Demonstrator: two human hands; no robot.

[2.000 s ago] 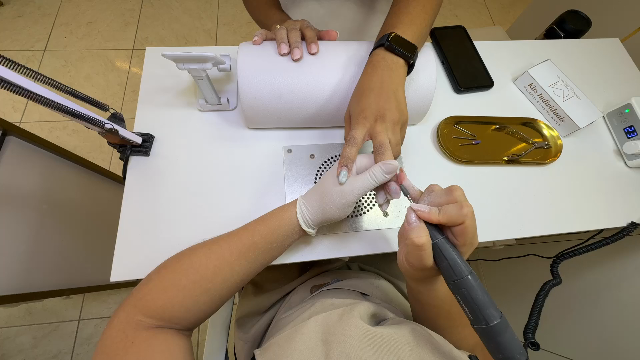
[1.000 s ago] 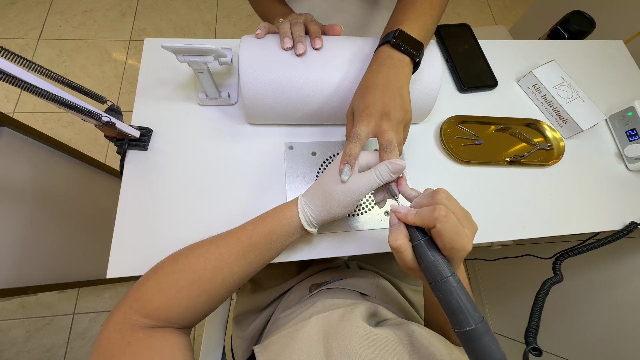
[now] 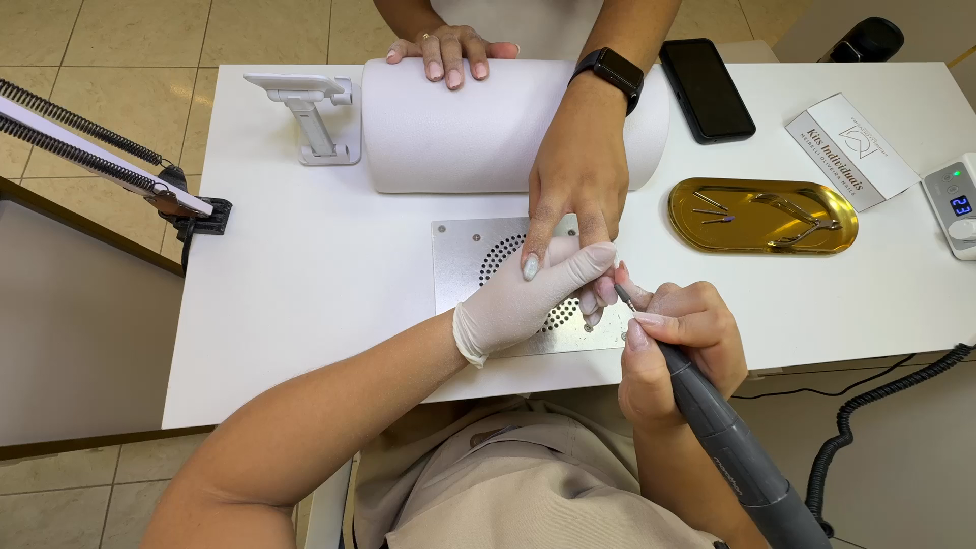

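Note:
My left hand (image 3: 534, 293), in a white glove, is shut on the fingers of another person's hand (image 3: 583, 160), which reaches down over a white cushioned hand rest (image 3: 465, 130). My bare right hand (image 3: 682, 343) grips a dark grey electric nail drill (image 3: 728, 435) near its front end. The drill's grey bit (image 3: 624, 296) points up at a fingertip beside my gloved thumb; whether it touches cannot be told. Below my left hand lies a perforated metal dust-collector plate (image 3: 457, 267), set in the white table. The person's other hand (image 3: 450, 53) rests on top of the hand rest.
At the right are a gold tray (image 3: 686, 236) with cuticle nippers (image 3: 808, 221) and small drill bits, a white box (image 3: 854, 152), a black phone (image 3: 709, 91) and the drill's control unit (image 3: 957, 202). A white phone stand (image 3: 313, 126) and a lamp-arm clamp (image 3: 206, 217) stand left.
My right hand and the drill have shifted slightly around the held fingertip, with the drill's angle changing a little. My left hand keeps its hold on the person's fingers.

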